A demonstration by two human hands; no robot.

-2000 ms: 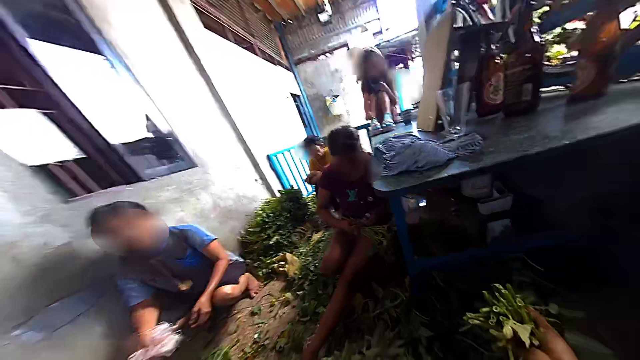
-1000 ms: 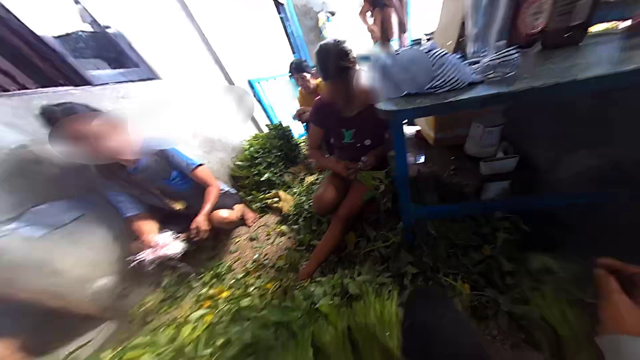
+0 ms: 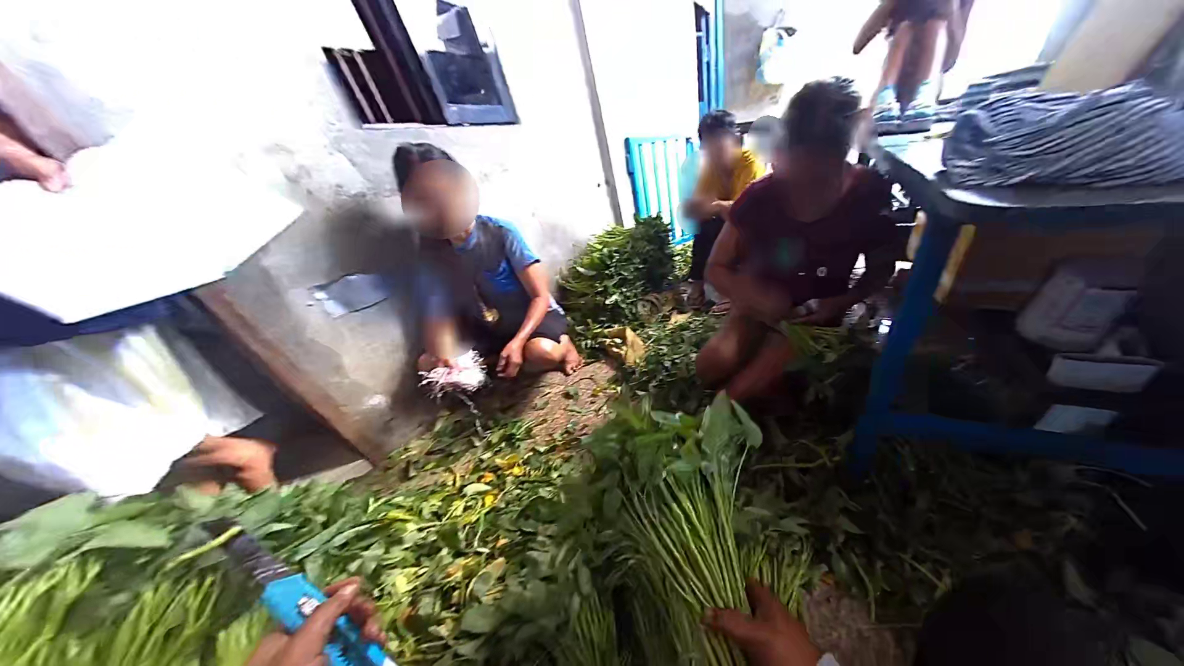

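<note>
My left hand (image 3: 319, 629) is closed on the blue handle of a knife (image 3: 301, 601), its dark blade pointing up and left over bundled leafy greens (image 3: 120, 573). At the bottom centre right, my right hand (image 3: 763, 629) touches the lower stems of an upright bunch of leafy green stems (image 3: 680, 509), thumb and fingers spread against it; whether it grips them is hard to tell. More stems stand close beside that bunch. Loose green and yellow leaves (image 3: 462, 518) cover the ground between my two hands.
One person in blue (image 3: 486, 268) sits by the wall holding pale strands; another in dark red (image 3: 805, 231) crouches with greens. Someone in yellow (image 3: 731, 176) sits behind. A blue-legged table (image 3: 902, 342) with striped cloth stands right. A foot (image 3: 227, 462) shows left, beside a white-topped surface (image 3: 139, 222).
My left hand with the blue-handled knife has come into view. My right hand, at the right edge a second ago, is now at the upright bunch. The view has swung left.
</note>
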